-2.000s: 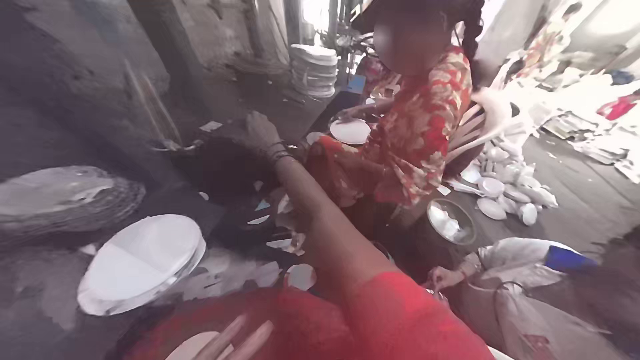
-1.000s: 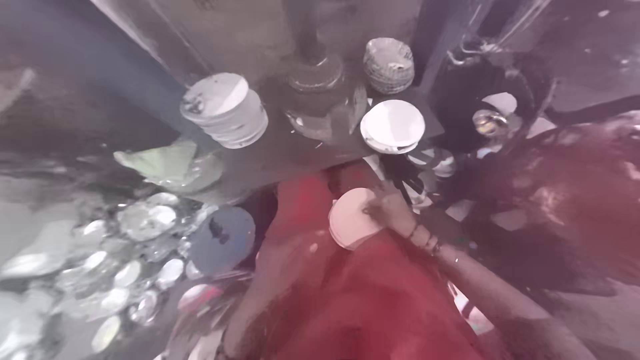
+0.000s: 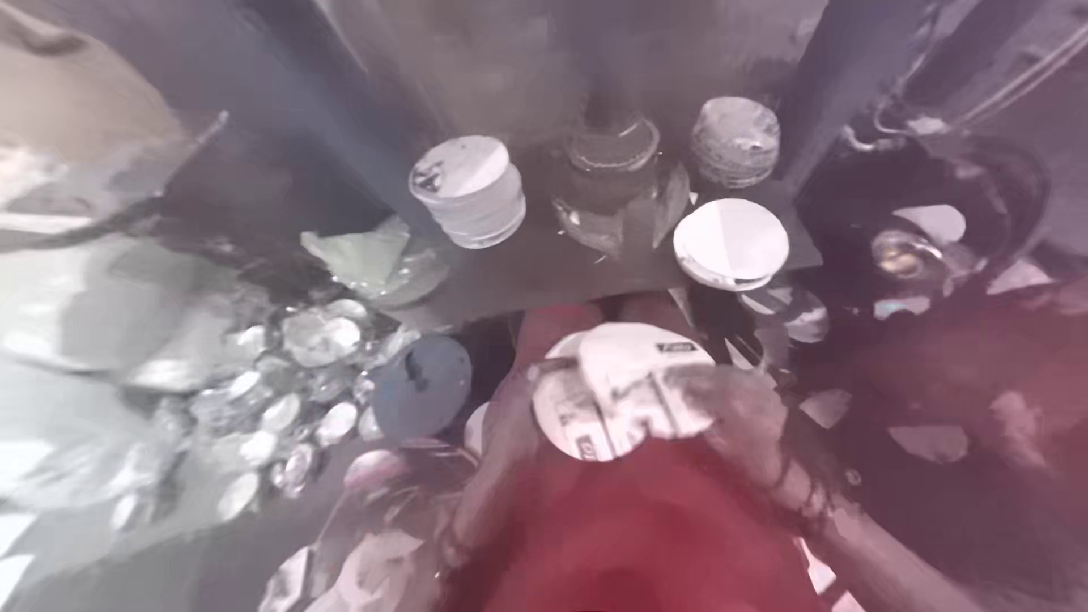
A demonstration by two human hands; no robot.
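Observation:
Over my red-clothed lap, round printed paper discs (image 3: 633,361) lie partly overlapped between my hands. My right hand (image 3: 739,412) grips their right side, its fingers blurred. My left hand (image 3: 531,404) is at the left edge of the discs, mostly blurred, and holds that side. Beyond my knees, a short stack of white discs (image 3: 731,240) sits at the right of a dark low surface, and a taller stack (image 3: 467,183) stands at its left. A machine part with a round metal collar (image 3: 614,144) rises between them. Behind the white stack is a greyish round stack (image 3: 736,140).
Many small shiny round pieces (image 3: 280,412) are heaped on the left, beside a dark blue round lid or disc (image 3: 422,387). A pale green crumpled sheet (image 3: 361,255) lies near the surface's left edge. Paper scraps (image 3: 931,442) and a person's red clothing (image 3: 1003,365) are at right.
The view has swung from a seated person to my lap and the stacks. One second ago my right hand touched a plain pinkish disc on my lap; now both hands are at printed discs.

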